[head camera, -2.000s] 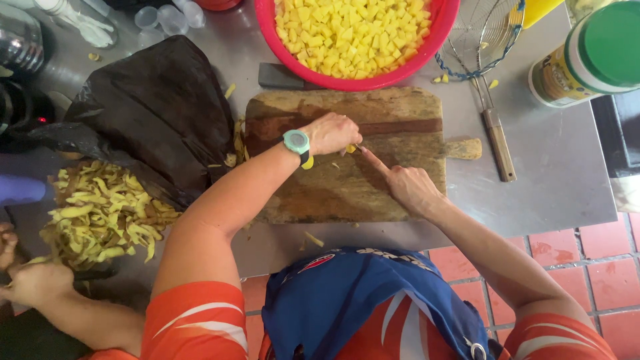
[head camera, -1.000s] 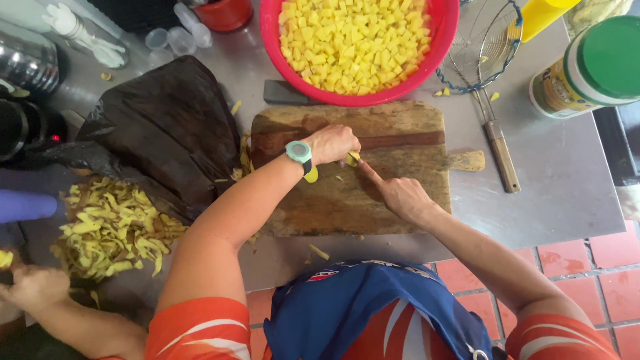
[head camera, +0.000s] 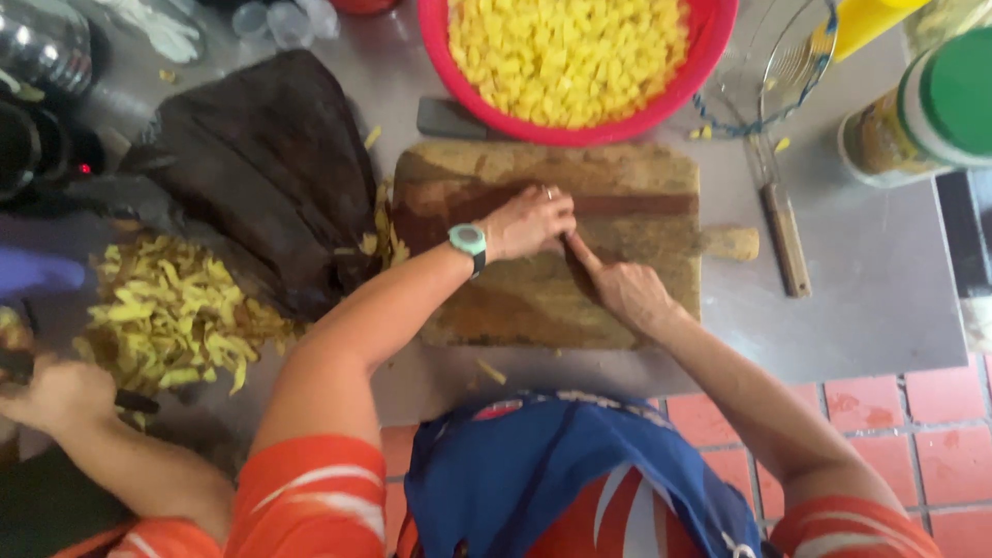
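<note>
A worn wooden cutting board (head camera: 511, 314) lies on the metal table. My left hand (head camera: 531, 223), with a ring and a pale green watch, is bent over the board's middle, fingertips down; whatever lies under them is hidden. Just to its right, my right hand (head camera: 632, 291) stretches its index finger to the left fingertips, its other fingers curled. It seems to grip a small knife, mostly hidden by the hand. Beyond the board's far edge stands a pink-red bowl (head camera: 577, 138) filled with diced yellow pieces, probably potato (head camera: 570, 58).
Yellow peelings (head camera: 178, 310) lie in a heap at left beside a black plastic bag (head camera: 263, 170). A co-worker's hand (head camera: 66, 395) holds a dark-handled tool there. At right are a wire strainer (head camera: 787, 240) with a wooden handle and a green-lidded jar (head camera: 957, 93).
The yellow bit seen between my hands a second ago is now covered, as is the one by my left wrist, or out of sight. Both hands remain at the board's middle.
</note>
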